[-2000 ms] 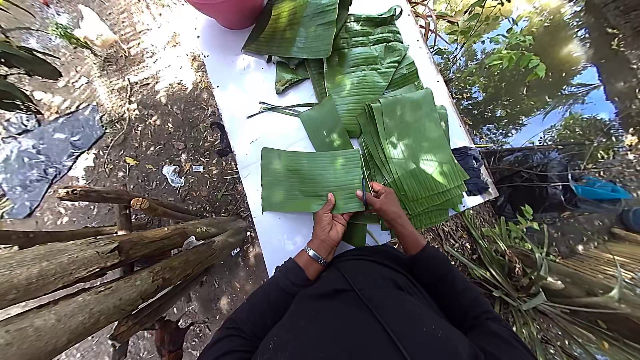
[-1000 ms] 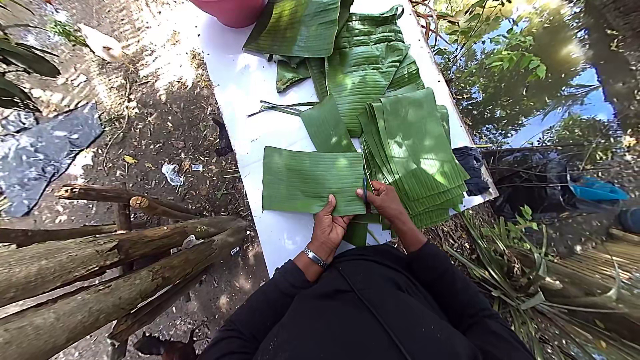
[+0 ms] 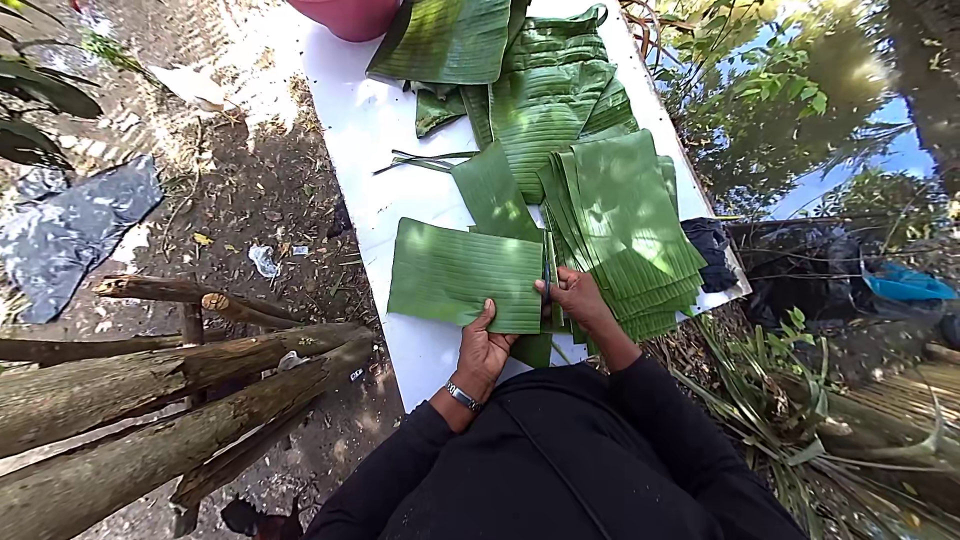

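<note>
My left hand grips the lower edge of a rectangular green banana leaf piece, thumb on top. At that piece's right edge, my right hand holds a pair of scissors, blades pointing away from me; a narrow leaf strip lies along them. Just right of this hand is a stack of cut banana leaf pieces. Another leaf piece lies beyond the held one, with thin leaf strips beside it.
More banana leaves cover the far part of the white table, near a pink container. Dark cloth lies at the right edge. Wooden logs stand left, water lies beyond the right side, and a white bird is on the ground.
The scissors have moved along the right edge of the held leaf, and a narrow strip now shows apart from it. Both hands stay in about the same place.
</note>
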